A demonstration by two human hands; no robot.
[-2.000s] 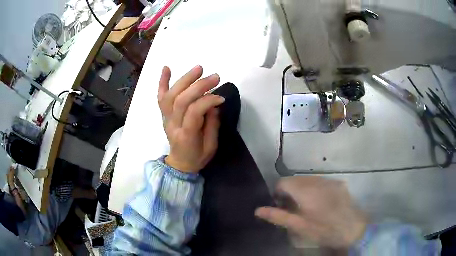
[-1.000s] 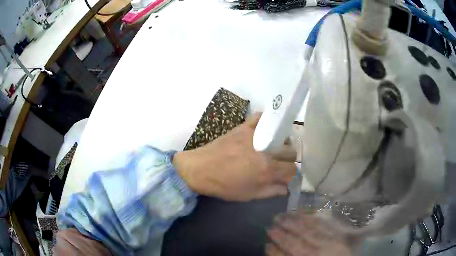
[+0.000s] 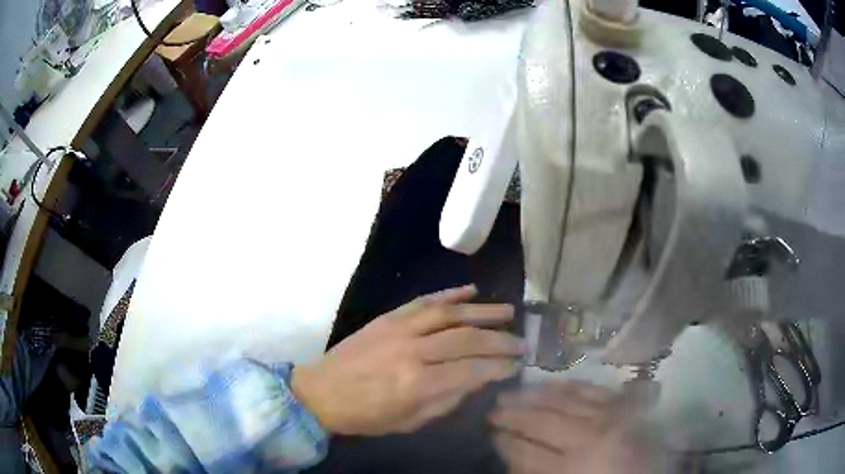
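A black fabric panel (image 3: 422,250) lies on the white table, its curved end left of the machine head. Gold-brown patterned fabric (image 3: 392,181) shows as small bits at its left edge and beside the head. My left hand (image 3: 417,366) lies flat on the black panel, fingers pointing toward the needle area and slightly apart. My right hand (image 3: 565,430) is blurred at the bottom, just in front of the presser foot area; its grip cannot be told. The needle is hidden behind the cream-white sewing machine head (image 3: 602,185).
A rounded white attachment (image 3: 477,190) hangs over the panel, left of the head. Shears (image 3: 783,384) lie right of the needle area. A pink object (image 3: 252,26) is at the table's far left. Another table (image 3: 79,120) stands further left.
The black panel now covers most of the patterned piece, which was bare before. My left hand has moved back toward me, from under the white attachment. The camera view has shifted slightly.
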